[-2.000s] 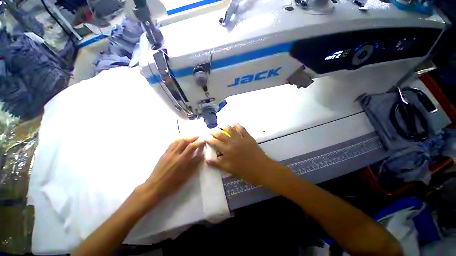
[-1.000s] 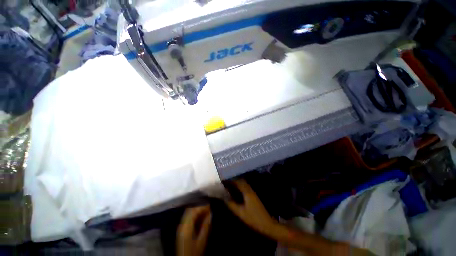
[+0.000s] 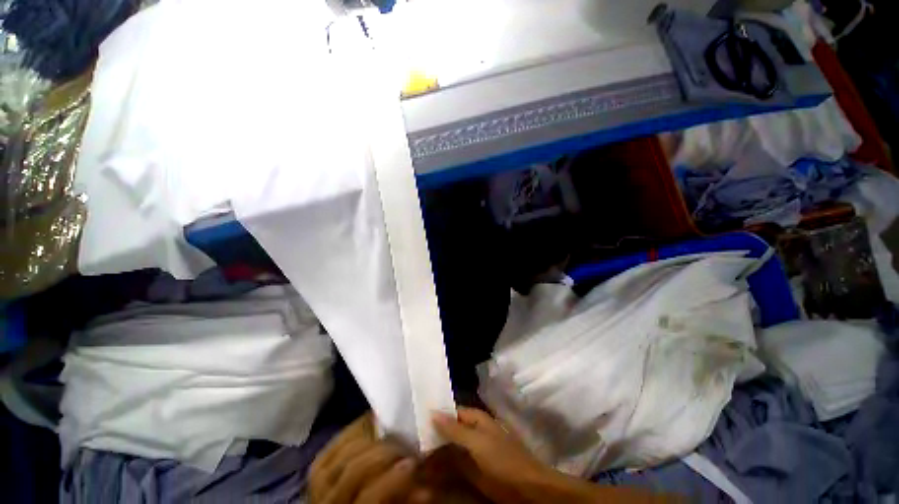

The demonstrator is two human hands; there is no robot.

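A white fabric panel (image 3: 227, 128) lies over the machine bed and hangs over the table's front edge. A stiffer folded placket strip (image 3: 412, 285) runs straight down its right side. My left hand (image 3: 363, 468) is closed on the panel's lower end at the bottom of the picture. My right hand (image 3: 483, 443) pinches the lower end of the strip beside it. The fingers partly overlap and are a little blurred. The needle area (image 3: 353, 15) shows only at the top edge. A yellow block (image 3: 419, 82) lies right of the panel.
Ruler tape (image 3: 542, 118) runs along the front edge. Black-looped scissors (image 3: 741, 61) lie on grey-blue cloth at the table's right end. Below are a stack of white panels (image 3: 187, 379) on the left, a white heap (image 3: 631, 354) in a blue bin (image 3: 774, 285), and a red-orange crate (image 3: 670, 187).
The view has tilted down, so the machine head has left the picture. My hands have moved lower, from below the table edge, and the panel's right side is now drawn down straight between table and hands.
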